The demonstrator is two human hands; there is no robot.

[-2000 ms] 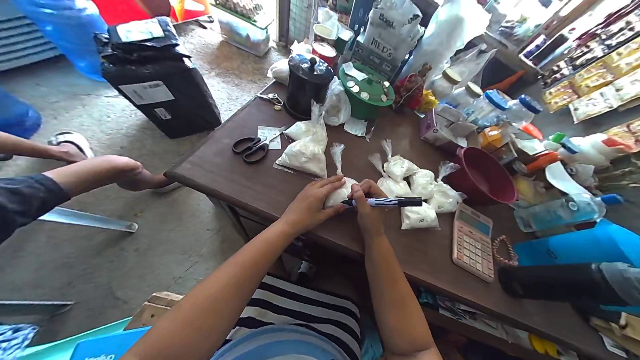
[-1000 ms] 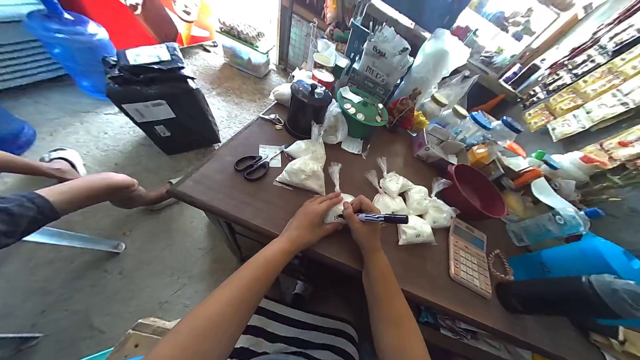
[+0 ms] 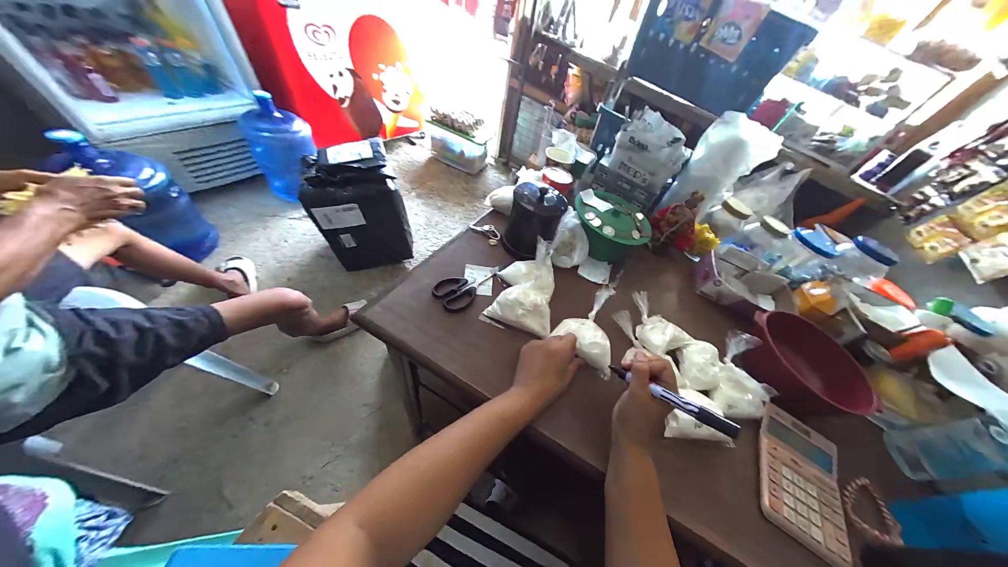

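My left hand (image 3: 549,364) has its fingers on the lower left side of a knotted clear plastic bag of white powder (image 3: 587,340). In my right hand (image 3: 647,402) is a marker pen (image 3: 693,411), its tip close to the bag's lower right edge, its dark end pointing right. Several similar tied bags (image 3: 699,364) lie grouped just right of that hand. To the left, more bagged white powder (image 3: 521,305) rests beside black-handled scissors (image 3: 455,293), whose blades lie over a paper slip.
Beyond the bags stand a black canister (image 3: 535,220) and a green container with coins on its lid (image 3: 613,228). A maroon bowl (image 3: 815,362) and a calculator (image 3: 803,480) are at the right. A seated person's leg (image 3: 260,311) is at the left.
The marker tip has moved off the bag's face to beside its lower right edge, and more of the bag shows. The view has swung up and left, showing more of the seated person.
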